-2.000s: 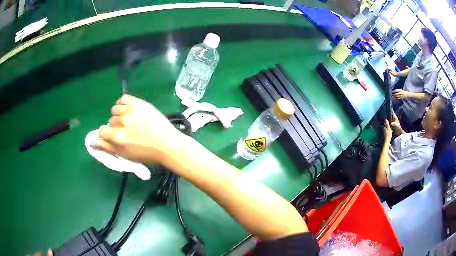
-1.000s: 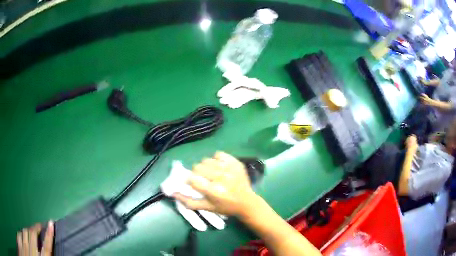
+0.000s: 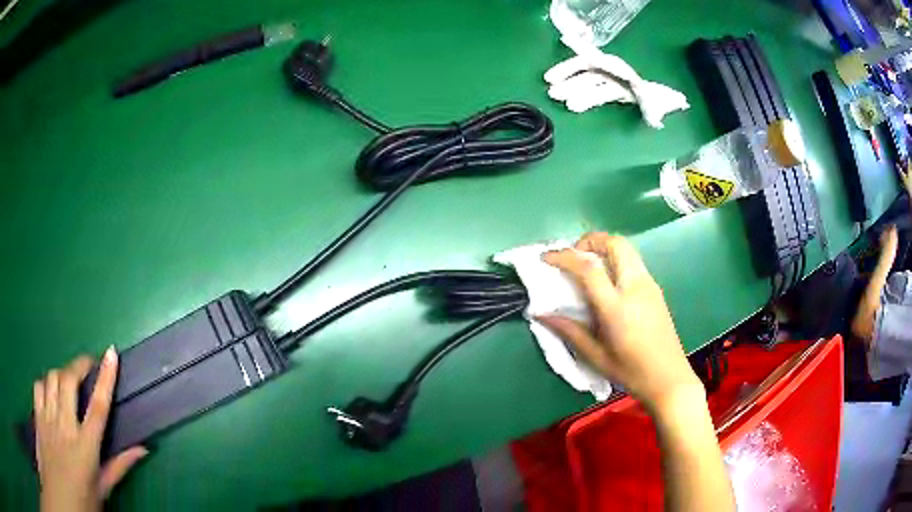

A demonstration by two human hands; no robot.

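Observation:
Two black power strips (image 3: pixel 190 372) lie side by side at lower left, cut off by the picture's edge. My left hand (image 3: pixel 78 425) rests on them, fingers spread over their backs. Two cords leave their ends. The upper cord's tied coil (image 3: pixel 455 148) lies on the bench, its plug (image 3: pixel 308 68) to the upper left. My right hand (image 3: pixel 615 315) holds a white cloth (image 3: pixel 560 300) against the right end of the lower coil (image 3: pixel 470 296), hiding that end. The lower cord's plug (image 3: pixel 375 422) lies near the bench edge, pins to the left.
A bottle with orange cap (image 3: pixel 712 175), stacked power strips (image 3: pixel 765 150), a white glove (image 3: pixel 615 85) and a clear bottle (image 3: pixel 600 18) are at the right. A slim dark bar (image 3: pixel 195 58) lies upper left. A red bin (image 3: pixel 790 430) is below the edge; another person's arm (image 3: pixel 877 282) shows at right.
My right hand with the cloth has moved right along the lower cord to its coil. The view has shifted, showing more of the strips. My left hand stays on them.

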